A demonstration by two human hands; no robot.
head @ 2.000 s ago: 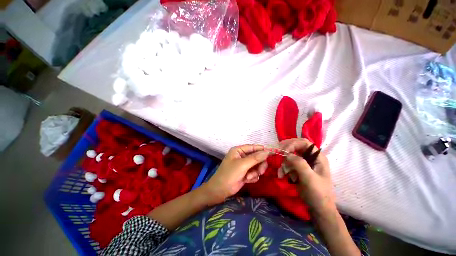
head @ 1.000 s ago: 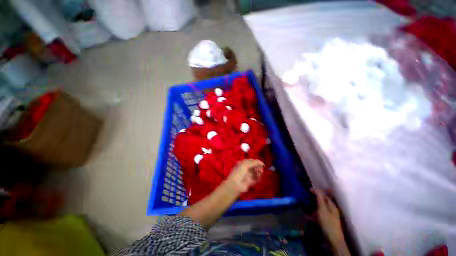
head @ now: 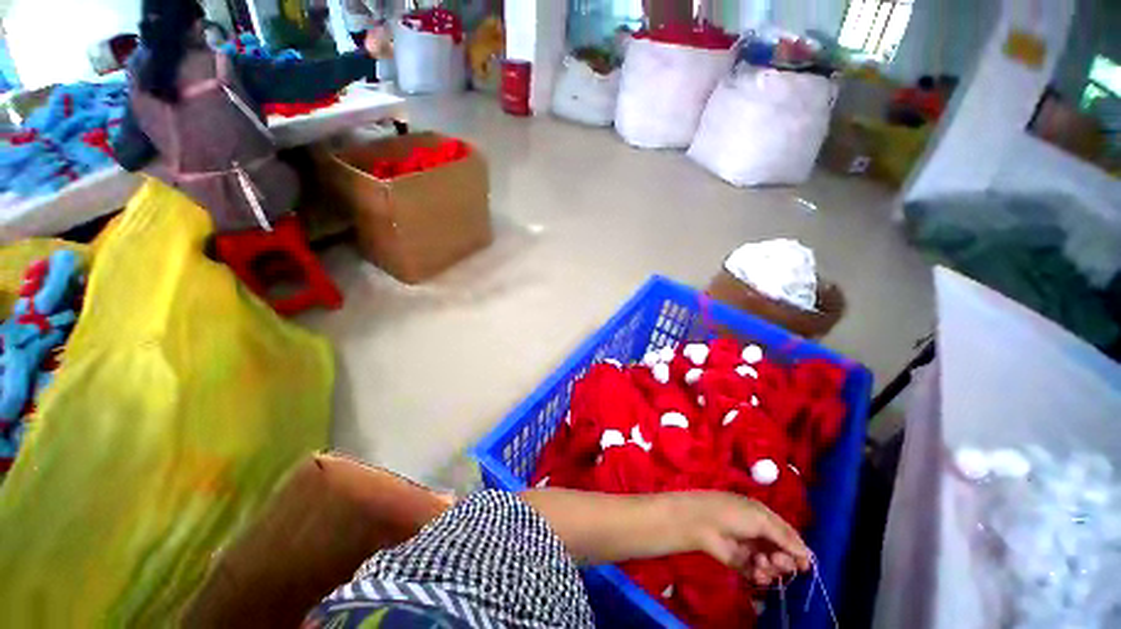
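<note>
My left hand [head: 752,536] is over the near right part of the blue plastic crate [head: 531,401]. Its fingertips are pinched together on a thin white thread [head: 821,592] that hangs down toward the bottom edge. A needle cannot be made out. The crate holds a heap of red plush pieces [head: 703,457] with white pompoms [head: 765,472] on them. My right hand is out of the picture. More white pompoms [head: 1045,522] lie in clear plastic on the white-covered table [head: 983,356] at the right.
A cardboard box [head: 307,541] and a yellow sack [head: 160,406] stand at the near left. A person [head: 203,117] sits on a red stool [head: 280,264] beside a box of red pieces [head: 424,221]. A brown container with white material [head: 777,273] stands behind the crate. White bulk sacks [head: 765,123] stand farther back.
The view has swung left and up from the table to the crate and the room. My left hand has left the sewing work and is over the crate with thread. My right hand has left the picture.
</note>
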